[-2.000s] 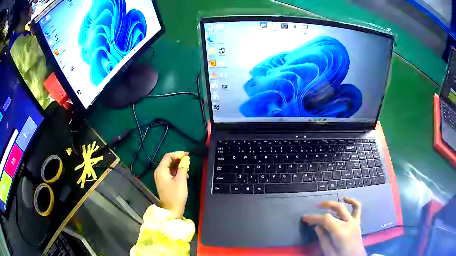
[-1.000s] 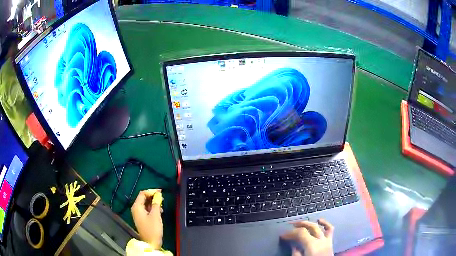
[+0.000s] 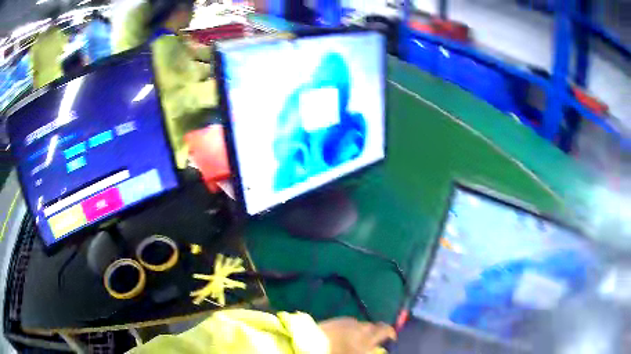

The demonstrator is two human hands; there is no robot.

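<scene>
The laptop [image 3: 505, 269] is at the lower right, blurred, its screen showing the blue-flower desktop with a small white window. Its keyboard is out of the picture. My left hand [image 3: 356, 337], in a yellow sleeve, is at the bottom edge beside the laptop's left side, close to a red tray corner [image 3: 402, 319]. It is blurred and partly cut off, and its grip cannot be made out. My right hand is not in view. The external monitor [image 3: 256, 131] shows the same desktop and white window. A black cable [image 3: 339, 280] runs towards my left hand.
A second monitor [image 3: 90, 148] with a purple-blue test screen stands on the black side table [image 3: 55, 304]. Two tape rolls [image 3: 158, 253] and yellow strips [image 3: 219, 279] lie there. A person in yellow [image 3: 183, 86] is behind the monitors. Blue racks [image 3: 553, 83] stand beyond the green bench [image 3: 443, 152].
The view has swung left, and the laptop now sits at the lower right. My left hand has moved to its left side. My right hand has left the picture. A white window has appeared on both desktops.
</scene>
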